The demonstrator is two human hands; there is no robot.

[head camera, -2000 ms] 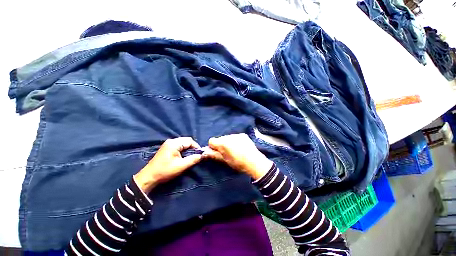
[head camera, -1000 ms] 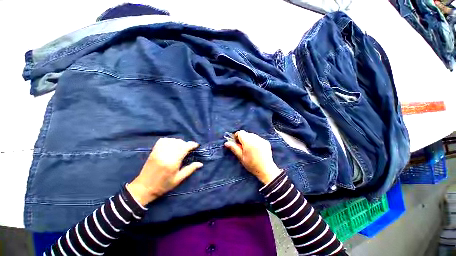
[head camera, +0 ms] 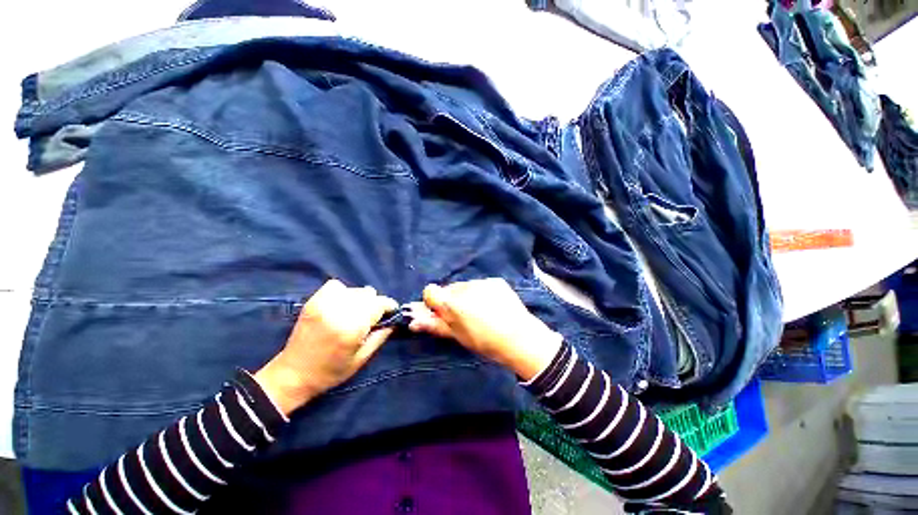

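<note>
A dark blue denim jacket (head camera: 232, 221) lies spread in front of me, with pale seam stitching and a paler sleeve at the upper left. My left hand (head camera: 337, 332) pinches a small fold of the denim at a seam near the middle. My right hand (head camera: 478, 320) is closed at the same fold, its fingertips close to the left ones. Something small and pale shows at the right fingertips; I cannot tell whether it is a tool or thread.
More dark denim (head camera: 695, 201) is heaped at the right, over the table edge. A red-orange strip (head camera: 813, 239) lies on the white table (head camera: 805, 191). Green (head camera: 695, 427) and blue (head camera: 743, 417) crates stand below. Other garments (head camera: 827, 75) lie at the upper right.
The hands were together at the seam, moved apart with the right hand shifting right, and are now together again. The left fingers have closed on a fold. The view has also shifted.
</note>
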